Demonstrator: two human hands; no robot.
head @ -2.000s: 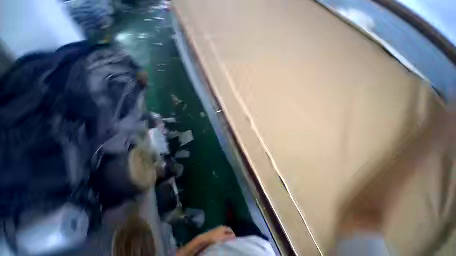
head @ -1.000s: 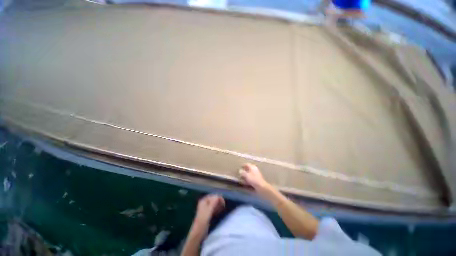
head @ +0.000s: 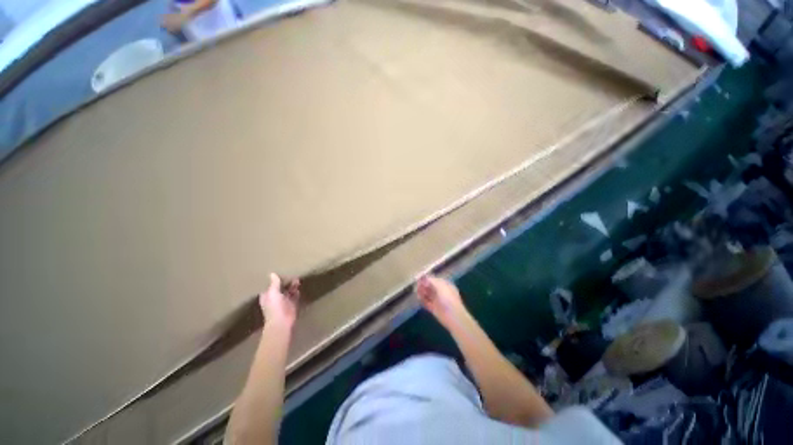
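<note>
A wide tan fabric ply (head: 287, 165) covers most of the table. Its near edge is a thin whitish selvedge (head: 487, 189), lying back from the lay's edge. My left hand (head: 279, 303) grips this edge and lifts it a little, with a dark gap showing under the cloth. My right hand (head: 436, 295) is at the edge of the layered lay (head: 383, 300), to the right of my left hand. Its fingers are curled, and I cannot tell whether they pinch the cloth.
A person's hand and arm (head: 185, 15) show across the table, near a whitish round object (head: 127, 65). Folds cross the ply at the upper right. White sheeting (head: 709, 22) and a red-orange item (head: 701, 43) lie beyond. Rolls (head: 645, 348) and scraps cover the floor at right.
The view has swung towards the table's right end. My left hand has moved from beside the table onto the ply and raised its edge. My right hand remains near the lay's edge.
</note>
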